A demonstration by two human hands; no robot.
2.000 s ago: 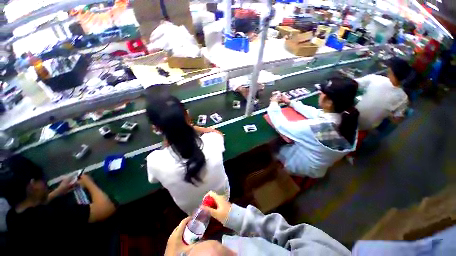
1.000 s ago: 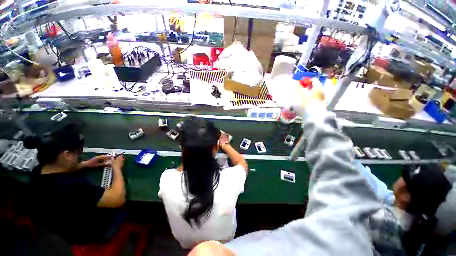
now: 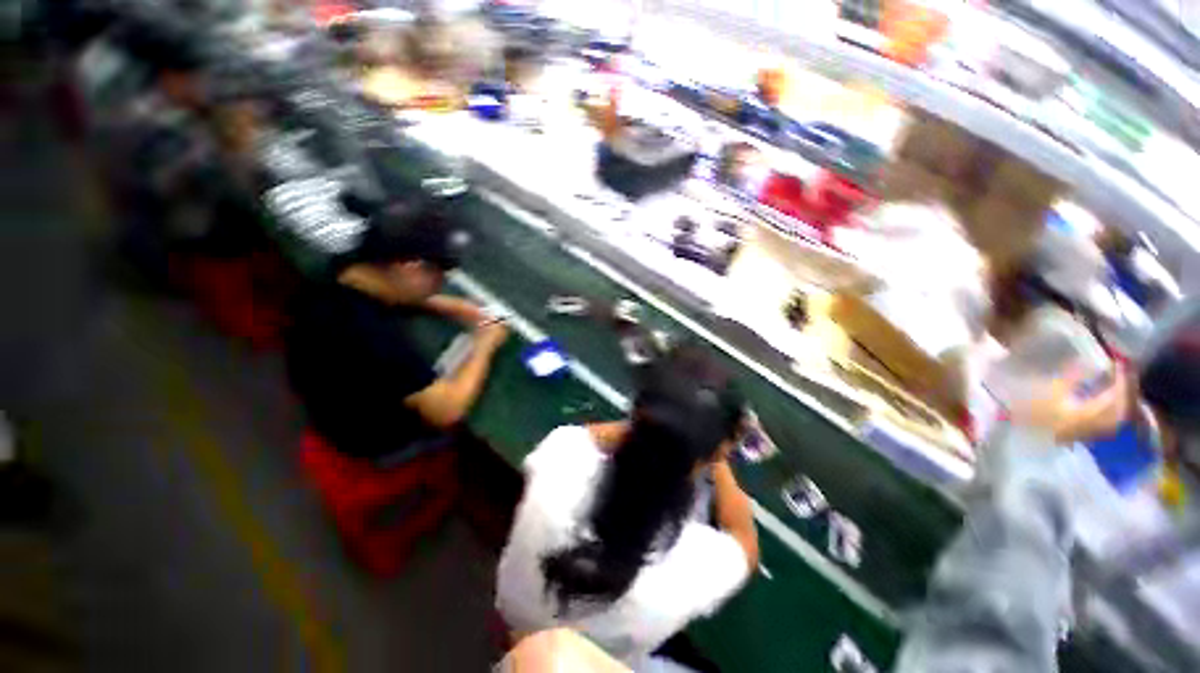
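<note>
My right hand [image 3: 1086, 405] is at the right, blurred, at the end of an outstretched grey sleeve. Its fingers and anything in them cannot be made out. A blurred whitish shape [image 3: 1040, 345] is just above it; I cannot tell whether they touch. My left hand is not visible. A blurred skin-coloured shape is cut off by the bottom edge; I cannot tell what it is. Several pale housings lie on the green belt, one [image 3: 803, 497] right of the person in white.
A person in white [image 3: 632, 579] sits at the bench below centre, and one in black [image 3: 375, 355] sits left on a red stool [image 3: 375, 506]. A blue tray [image 3: 545, 359] lies on the bench. A cardboard box [image 3: 888, 345] stands beyond the belt. More people are at upper left.
The view has swung left and tilted. My outstretched right arm now shows farther right and lower. The red cap seen at my right hand earlier cannot be made out now.
</note>
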